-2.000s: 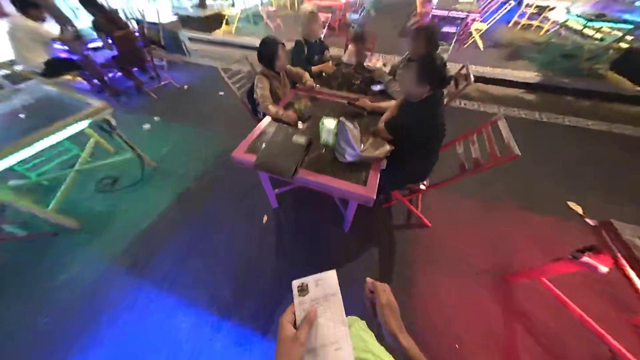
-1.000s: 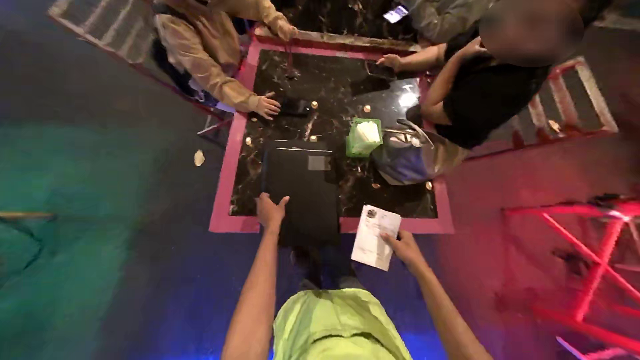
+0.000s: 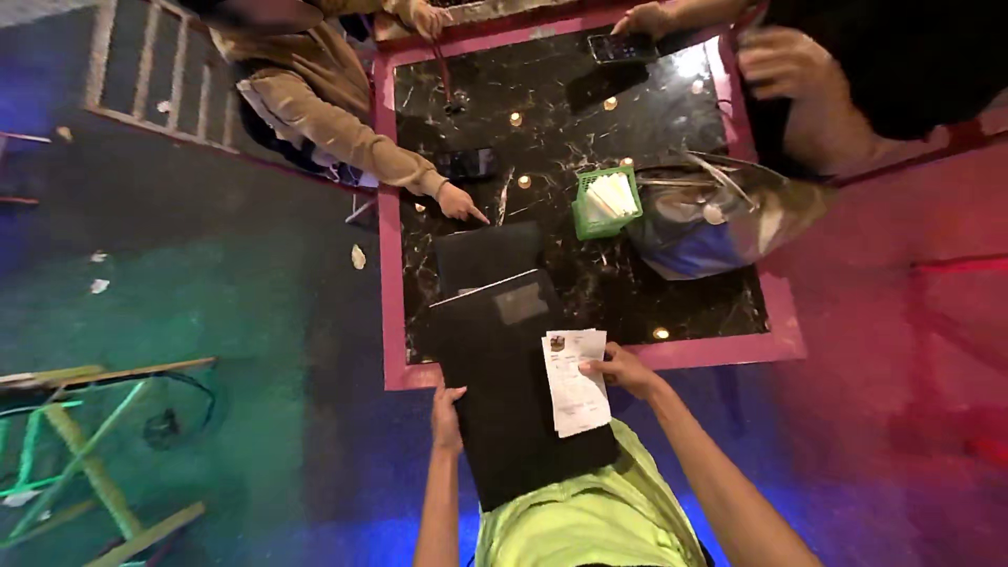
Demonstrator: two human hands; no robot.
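My left hand (image 3: 447, 417) grips the left edge of a black menu-like folder (image 3: 512, 417), which is held tilted in front of my body past the table's near edge. My right hand (image 3: 626, 370) pinches a small stack of white printed slips (image 3: 577, 386) with the thumb on top, and the slips overlap the folder's right side. Another black folder (image 3: 488, 252) lies on the dark marbled table (image 3: 591, 291), partly covered by the held one. A seated person's hand (image 3: 461, 203) points at its top edge.
A green plastic basket of white napkins (image 3: 606, 201) stands beside a shiny bag (image 3: 701, 228). Phones (image 3: 465, 163) and small lit candles (image 3: 524, 182) are about the table. A person in black sits at right, holding a phone (image 3: 622, 49). Wooden chairs (image 3: 157, 71) and a folding table frame (image 3: 94, 465) stand left.
The black folder in my left hand has come off the table toward my body, showing another folder beneath. The seated person's left-side hand now points at that lower folder. The slips stay in my right hand.
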